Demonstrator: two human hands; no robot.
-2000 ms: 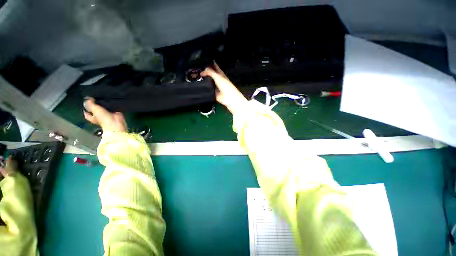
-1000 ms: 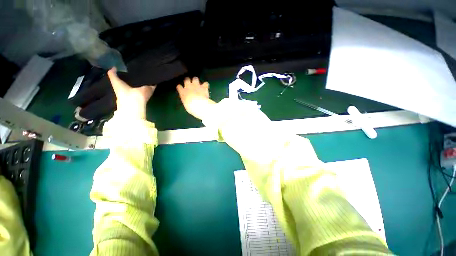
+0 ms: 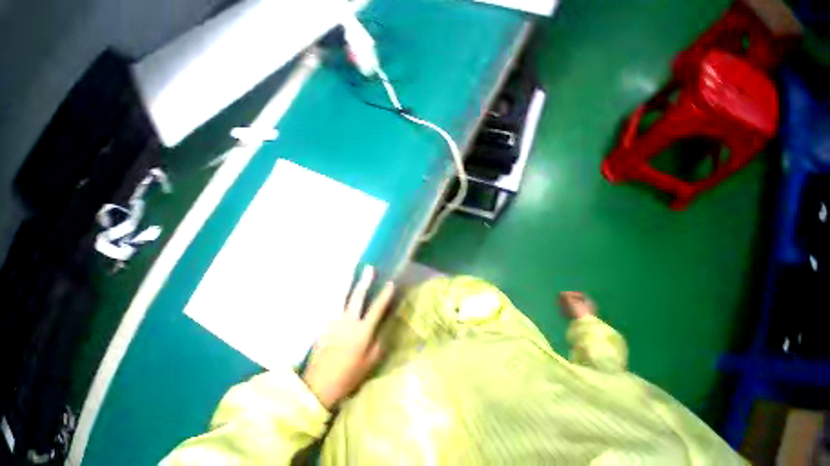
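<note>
A record sheet (image 3: 282, 259) lies on the teal-green mat; it looks blank white in this light. My left hand (image 3: 350, 341) is spread at the sheet's lower right corner, by the bench's near edge, with its fingers apart and nothing held. My right hand (image 3: 575, 306) is small and blurred, low over the green floor to the right of my body. Its fingers are hard to make out and no object shows in it. Black stacked trays (image 3: 91, 136) stand behind the bench at the left.
A white power strip (image 3: 361, 45) has a cable (image 3: 441, 132) running over the bench edge. Red stools (image 3: 728, 100) stand on the green floor. A blue rack (image 3: 769, 273) with black items is at the far right. A white tangled strap (image 3: 123, 227) and white sheet (image 3: 218, 64) lie at the back.
The view has swung right, towards floor, stools and rack. Both hands have come away from the black trays at the back; my left hand has let go of the tray and rests near the bench edge.
</note>
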